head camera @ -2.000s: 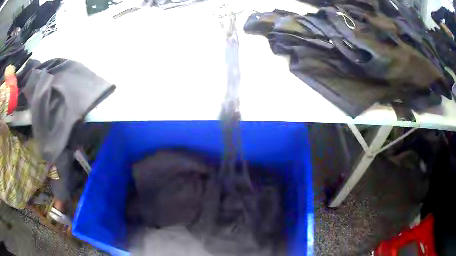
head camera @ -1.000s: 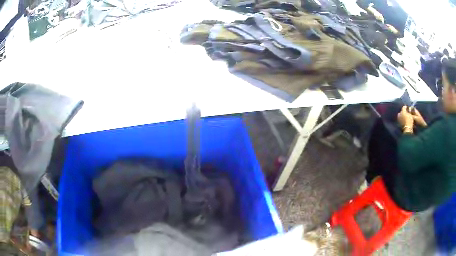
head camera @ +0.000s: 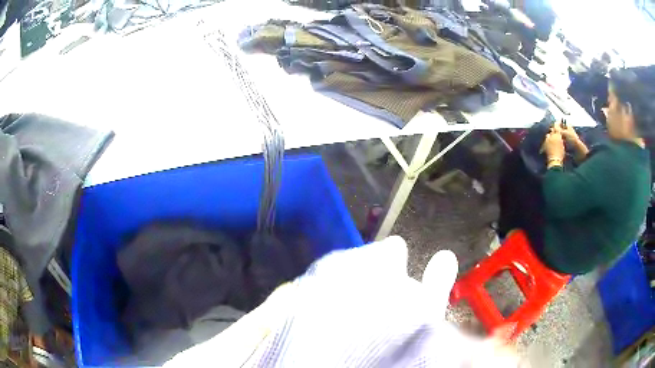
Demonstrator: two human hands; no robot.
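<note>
A bundle of long thin grey cords [head camera: 270, 154] lies across the white table [head camera: 165, 108] and hangs over its edge into a blue bin [head camera: 208, 183]. Dark grey garments [head camera: 187, 273] lie in the bin. A large overexposed white shape, with faint check-patterned cloth [head camera: 373, 352] at the bottom, covers the bin's right front. It has rounded, finger-like ends at upper right. A pinkish blur at its lower right seems to be my right hand [head camera: 488, 352], cut off by the bottom edge; its fingers and any hold cannot be made out. My left hand is not discernible.
A grey garment [head camera: 43, 172] hangs over the table's left edge. Brown-and-grey garments [head camera: 431, 68] are piled at the back right. A pale metal table leg [head camera: 408, 187] stands right of the bin. A person in a dark green top [head camera: 596, 201] sits on a red stool [head camera: 470, 287] at right.
The view has swung right, bringing the seated person and whole stool into sight. The white shape has risen from the bottom edge and now covers the bin's right front.
</note>
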